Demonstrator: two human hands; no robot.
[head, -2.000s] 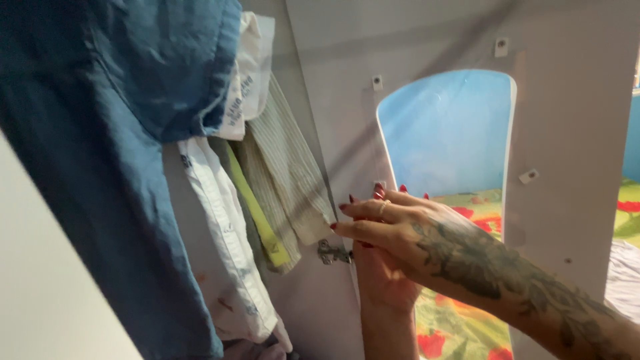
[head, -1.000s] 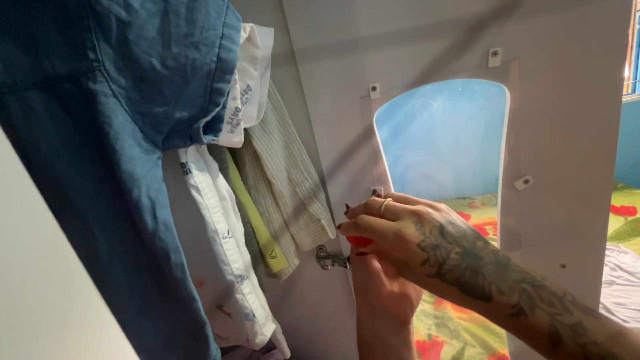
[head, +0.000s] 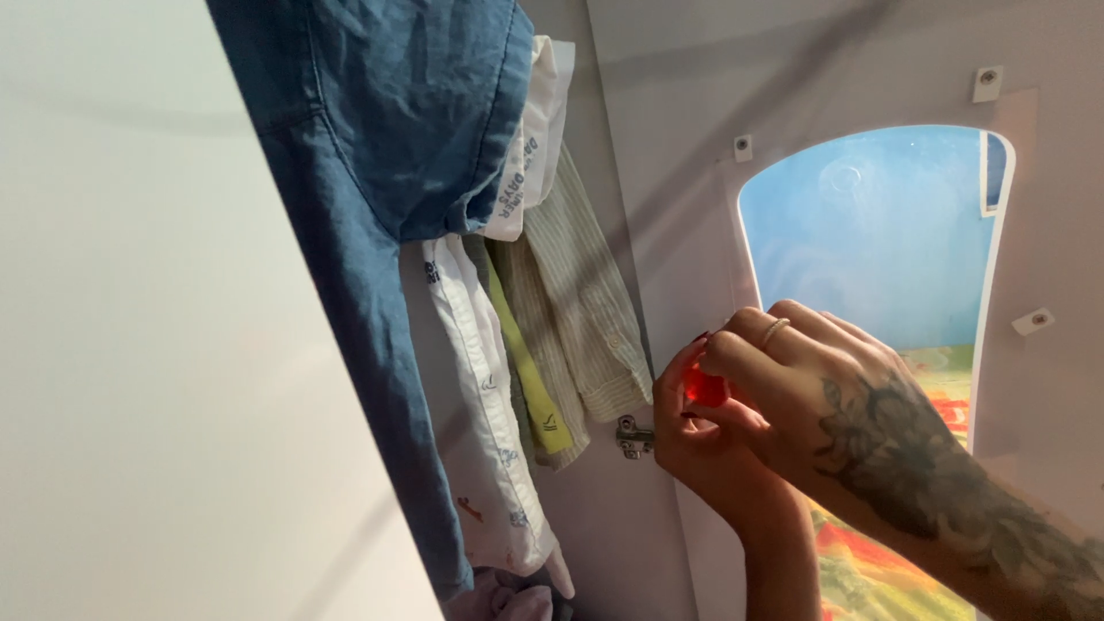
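Observation:
My right hand (head: 776,379), wearing a ring, comes in from the lower right and has its thumb and fingers closed around a small translucent red object (head: 706,386). Below and behind it, my left hand (head: 694,448) rises from the bottom with its fingers curled around the same object's left side. What the red thing is cannot be told; much of it is hidden by fingers. Both hands are in front of the cabinet door's edge, near the lower left of its arched window opening (head: 862,224). Just left of them is a metal cabinet hinge (head: 635,437).
Blue trousers (head: 354,259), a white printed shirt (head: 483,388), a striped shirt (head: 586,302) and a yellow-green garment (head: 526,379) hang at left. A pale panel (head: 172,345) fills the left side. Screwed clips (head: 987,84) surround the opening; floral fabric (head: 880,561) shows through.
The view has shifted, showing more of the pale panel. The fingers have parted a little, and more of the red object shows between them than a second ago.

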